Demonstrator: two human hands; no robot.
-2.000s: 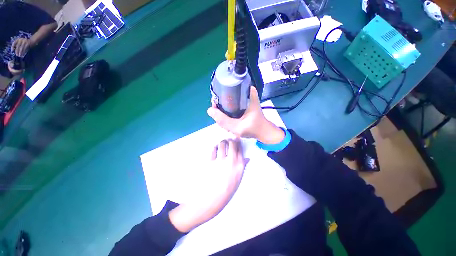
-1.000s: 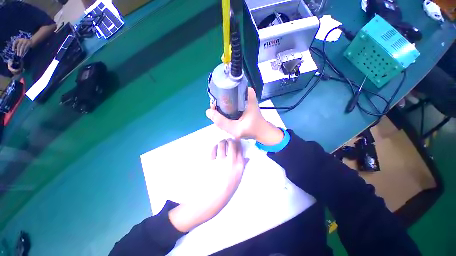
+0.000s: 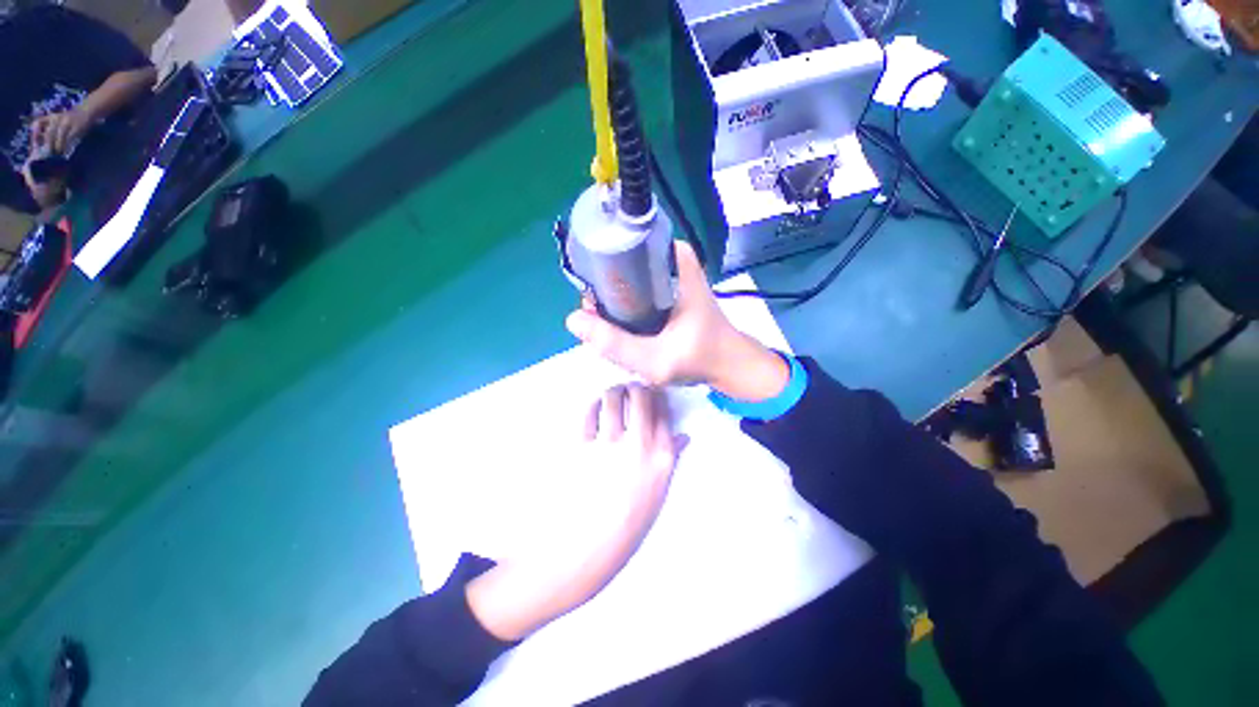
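Observation:
My right hand [image 3: 679,329], with a blue band at the wrist, is closed around the lower part of the grey electric screwdriver [image 3: 621,263]. The screwdriver is near upright, its top tilted slightly left, and hangs from a yellow cord and a black coiled cable. Its tip is hidden by my hands. My left hand [image 3: 608,477] lies low over the white sheet [image 3: 476,470], just below my right hand, with its fingers bent. The glare is strong there, and I cannot tell whether anything is under its fingers.
The screw feeder [image 3: 794,138] stands behind my right hand. A teal perforated box [image 3: 1056,138] with black cables is at the right. A black unit [image 3: 242,242] lies at the left. A cardboard box [image 3: 1105,470] holds black parts below the bench edge. A person's hands [image 3: 53,138] show at the upper left.
The top of the screwdriver and its yellow cord have shifted left, and my right hand has tilted slightly with them. My left hand has stayed in place.

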